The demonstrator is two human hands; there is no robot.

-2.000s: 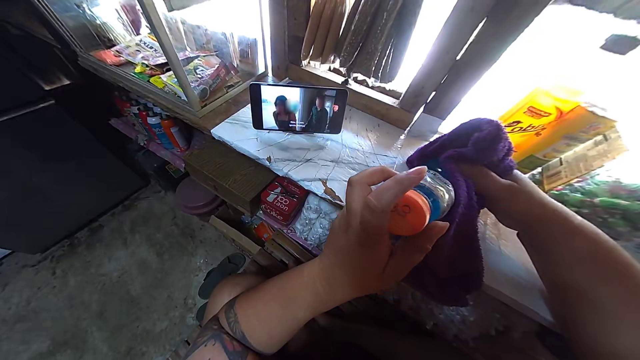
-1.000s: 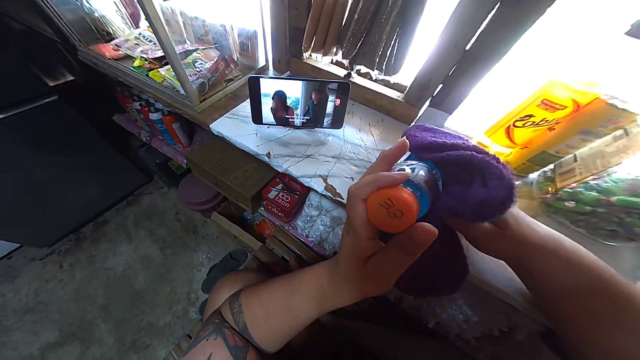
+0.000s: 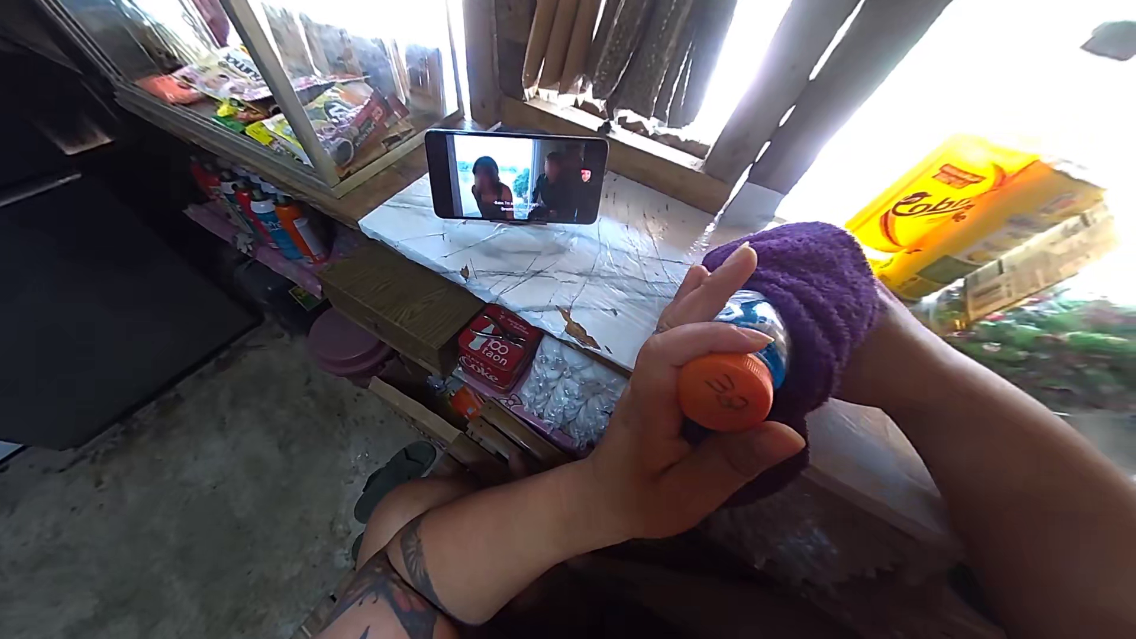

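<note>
My left hand (image 3: pixel 674 417) grips a clear bottle (image 3: pixel 759 324) with a blue label near its neck, fingers over the top side and thumb below. The bottle's orange cap (image 3: pixel 726 391) faces the camera and bears a handwritten mark. A purple terry cloth (image 3: pixel 803 293) wraps around the far side of the bottle. My right hand is hidden inside or behind this cloth; only its wrist and forearm show at the right, so its fingers cannot be seen. Both hands are above the edge of a white marble-patterned counter (image 3: pixel 524 275).
A smartphone (image 3: pixel 519 177) stands upright on the counter. Left are a glass display case (image 3: pixel 328 151) with snack packs and a shelf of bottles (image 3: pixel 275 222). Below the counter sit a red tin (image 3: pixel 499 348), plastic bags (image 3: pixel 572 390) and a mauve bucket (image 3: pixel 348 344). A yellow carton (image 3: pixel 950 204) is at right.
The purple cloth has shifted on the bottle and now bunches higher around its far side. The cap has swung toward the camera since the earliest frame. My left hand still holds the bottle.
</note>
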